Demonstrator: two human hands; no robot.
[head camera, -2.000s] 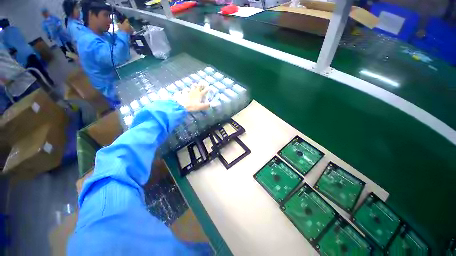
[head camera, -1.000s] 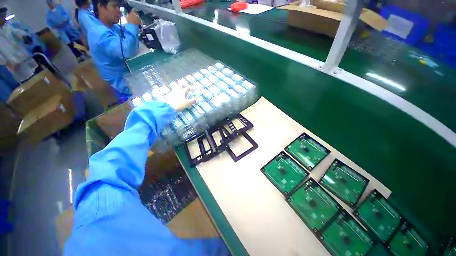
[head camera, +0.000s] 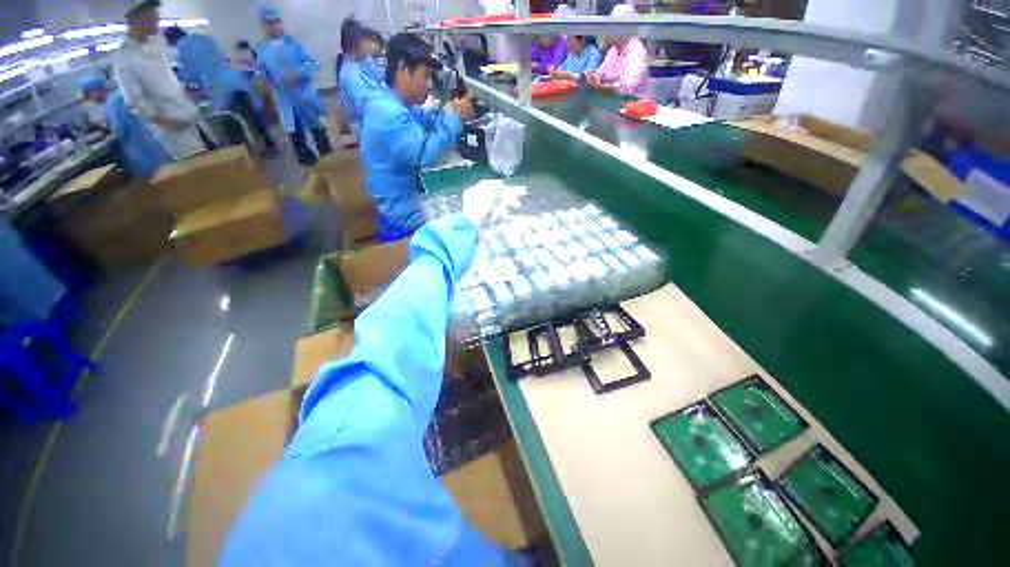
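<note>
My left hand (head camera: 483, 210) is small and blurred at the end of a blue sleeve, at the far left part of the clear tray stack (head camera: 631, 282). Something white shows at the fingers; I cannot tell if it is a held piece or finger covers. Rows of white-blue pieces (head camera: 554, 249) fill the top tray. Black frames (head camera: 616, 368) lie partly overlapped on the beige board (head camera: 587, 443), just on the near side of the trays. Green circuit boards with black rims (head camera: 758, 516) lie at the lower right. My right hand is not in view.
Open cartons (head camera: 484, 487) stand left of the bench, below my sleeve. A person in a blue smock (head camera: 399, 150) is beyond the trays, near a clear bag (head camera: 504, 144). A white rail (head camera: 709, 194) runs along the bench. More cartons (head camera: 227, 205) stand on the floor at left.
The view has swung left and up, so the bench items appear lower and further right. My left hand has moved from the middle of the tray to its far left part.
</note>
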